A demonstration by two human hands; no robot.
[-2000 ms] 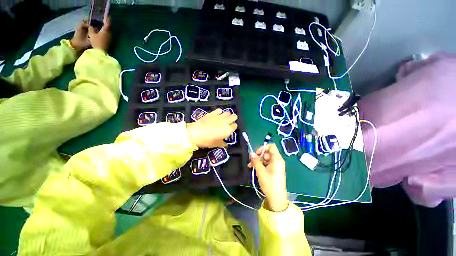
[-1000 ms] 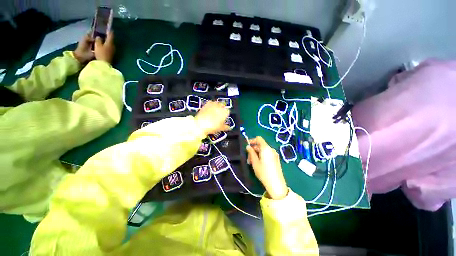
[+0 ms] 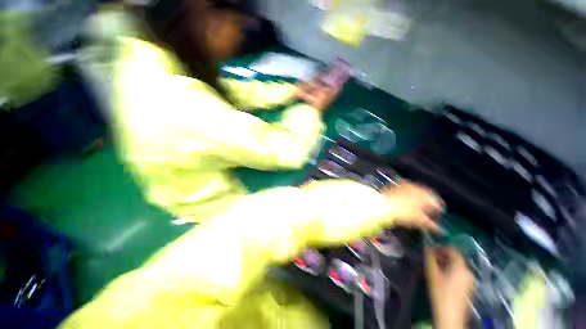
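Observation:
The whole view is strongly blurred. The front foam tray lies on the green mat with several watch heads in its pockets, one of them a lit watch head. My left hand is over the tray's right upper part, its fingers pointing right; what it holds cannot be made out. My right hand is at the tray's right side, near the lower edge of the view; its fingertips and any cable in them are too blurred to tell. White cords run over the tray's lower part.
The rear foam tray with whitish pieces lies behind at the right. Blurred cords lie right of my right hand. A person in a yellow smock at the left holds a phone. A loose white cable lies behind the front tray.
The view has swung left and tilted, so the trays appear lower right and more of the neighbour shows. My left hand stays over the tray's right part, my right hand beside it.

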